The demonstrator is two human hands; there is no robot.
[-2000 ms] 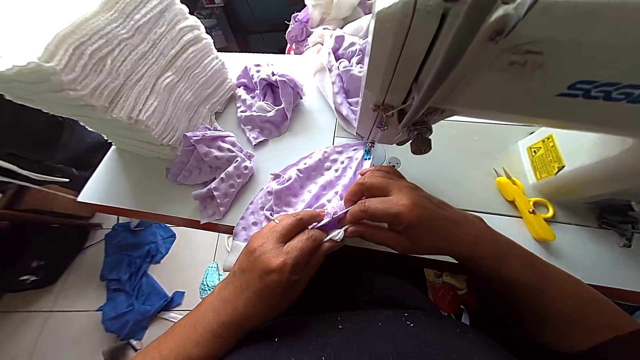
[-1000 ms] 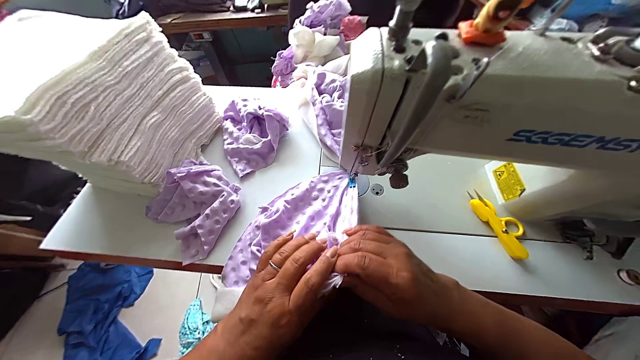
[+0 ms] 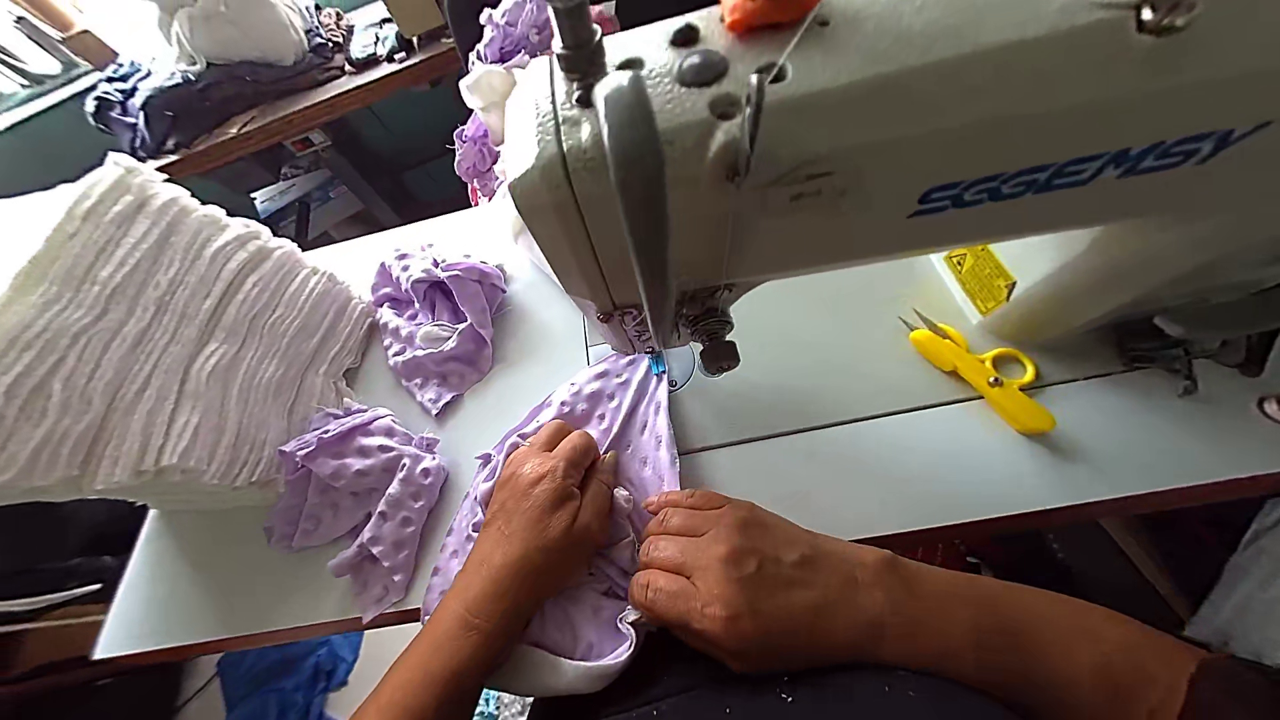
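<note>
A lilac dimpled fabric piece (image 3: pixel 600 410) with a white underlayer lies on the white sewing table, its top corner under the presser foot (image 3: pixel 656 364) of an industrial sewing machine (image 3: pixel 800 180). My left hand (image 3: pixel 555 500) rests on the fabric with its fingers curled, pinching a fold of it. At the fabric's right edge, my right hand (image 3: pixel 740 575) grips that edge with curled fingers near the table's front. Both hands are below the needle area, a short way apart. The fingertips of both are partly hidden.
Two crumpled lilac pieces (image 3: pixel 440 325) (image 3: pixel 365 490) lie left of the machine, beside a tall stack of white cloth (image 3: pixel 170 340). Yellow thread snips (image 3: pixel 985 380) lie on the table (image 3: pixel 800 470) at right, points open. Blue fabric (image 3: pixel 290 680) lies below at left.
My hands, close together on the fabric one second ago, are now farther apart, the right one at its edge. The fabric remains under the foot. The view has shifted.
</note>
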